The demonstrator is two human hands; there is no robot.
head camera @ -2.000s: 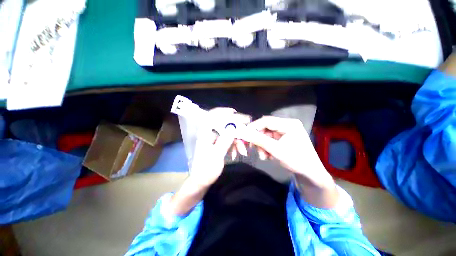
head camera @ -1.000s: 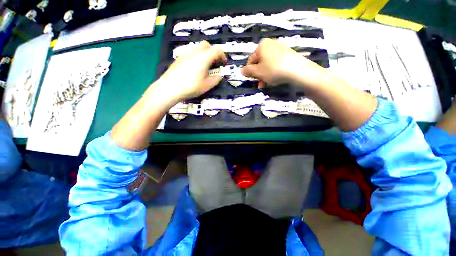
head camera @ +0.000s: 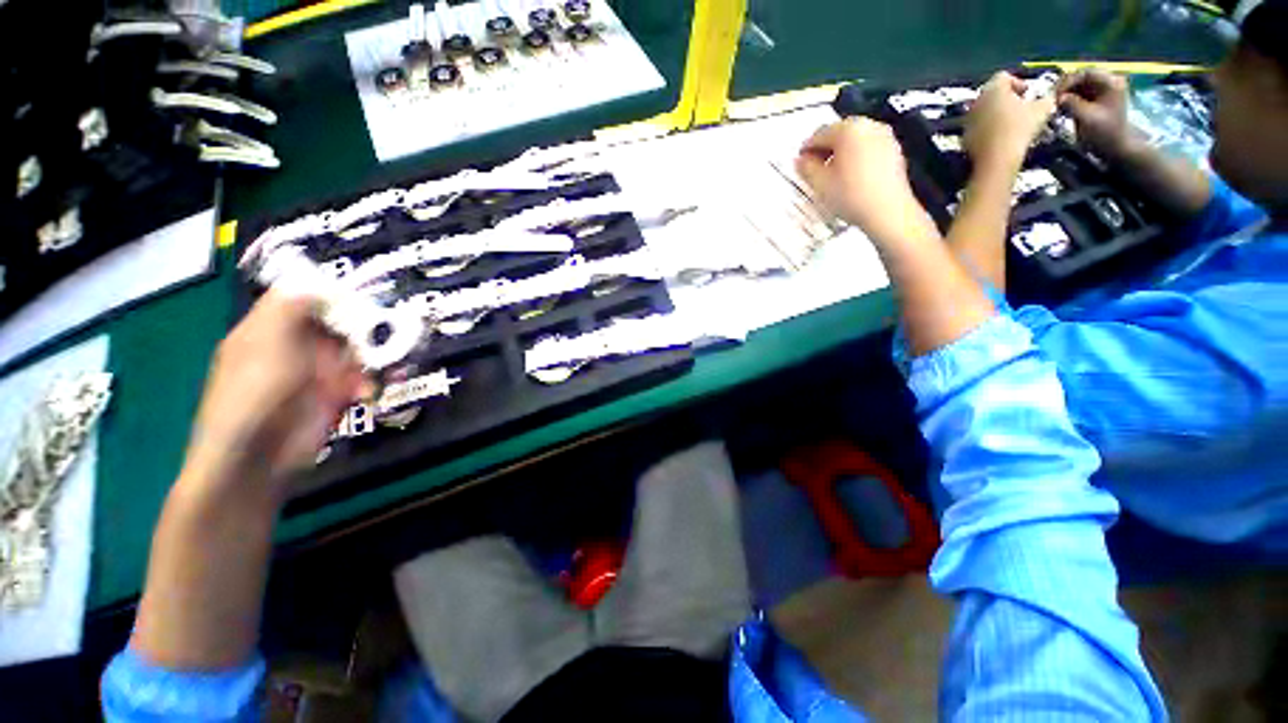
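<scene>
My left hand [head camera: 283, 374] holds a watch head [head camera: 382, 335] with a white strap attached, over the left part of the black foam watch tray [head camera: 516, 403]. The head shows a dark disc in a pale ring. Partly strapped watches [head camera: 480, 300] lie in overlapping rows across the tray. My right hand [head camera: 856, 170] is over the white paper right of the tray, its fingertips at the loose strap pile [head camera: 802, 226]. Whether the fingers pinch a strap cannot be told.
A person in a blue smock [head camera: 1172, 367] works at another black tray [head camera: 1088, 233] at the right. A paper with round heads [head camera: 495, 99] lies at the back. The second strap pile [head camera: 50, 473] is at far left. A yellow post [head camera: 711, 64] stands behind the tray. A red stool [head camera: 869, 516] is below.
The view has turned right. My hands have parted from over the tray's middle: the left has lifted a watch with its strap, the right has moved to the loose straps.
</scene>
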